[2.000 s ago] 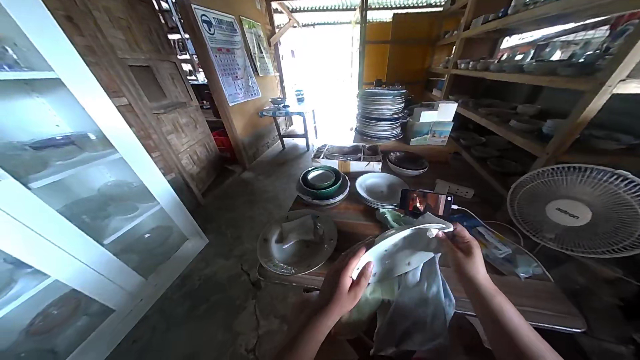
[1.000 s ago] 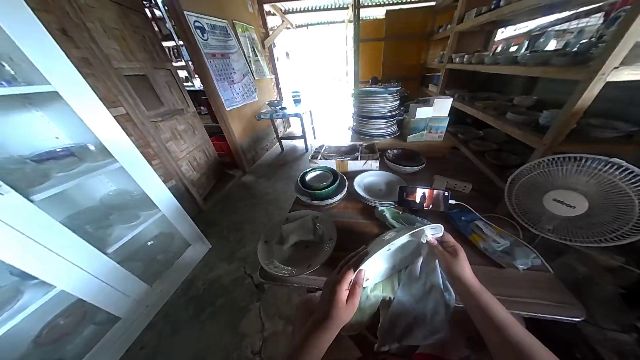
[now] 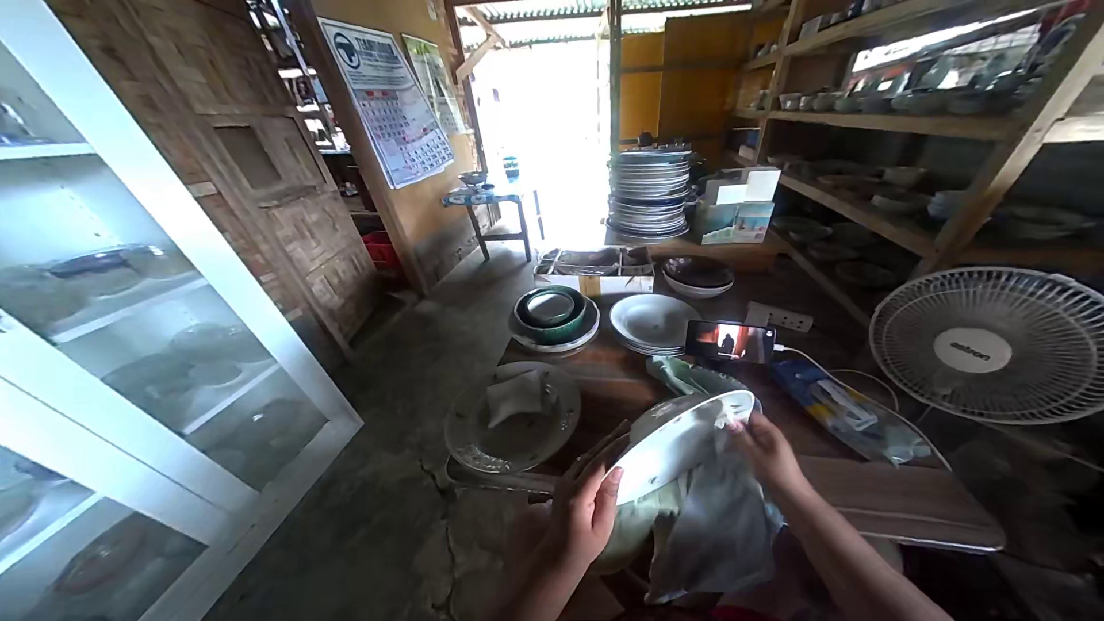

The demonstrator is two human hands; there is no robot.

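Note:
A white oval dish (image 3: 660,461) is tilted above the near edge of the wooden table. My left hand (image 3: 582,509) grips its left end, thumb on the inner face. At the upper right rim, my right hand (image 3: 763,448) presses a pale cloth (image 3: 720,526) that hangs down below the dish. To the left lies a clear glass platter (image 3: 474,431) with a folded white cloth (image 3: 516,397) on it. Behind the dish are a stack of white plates (image 3: 653,322), a green bowl (image 3: 552,312) on a plate, and a propped smartphone (image 3: 730,341) with a lit screen.
A fan (image 3: 973,349) stands at the right beside a blue packet (image 3: 828,405) and a white cable. Farther back are a divided box (image 3: 595,283), a dark bowl (image 3: 699,272), a tall plate stack (image 3: 649,194) and shelves of dishes (image 3: 888,123). A white-framed glass cabinet (image 3: 297,379) is at the left.
The dish has turned from a flatter pose two seconds ago to a steeper tilt, staying between both hands. The cloth has stayed at the right end of the rim.

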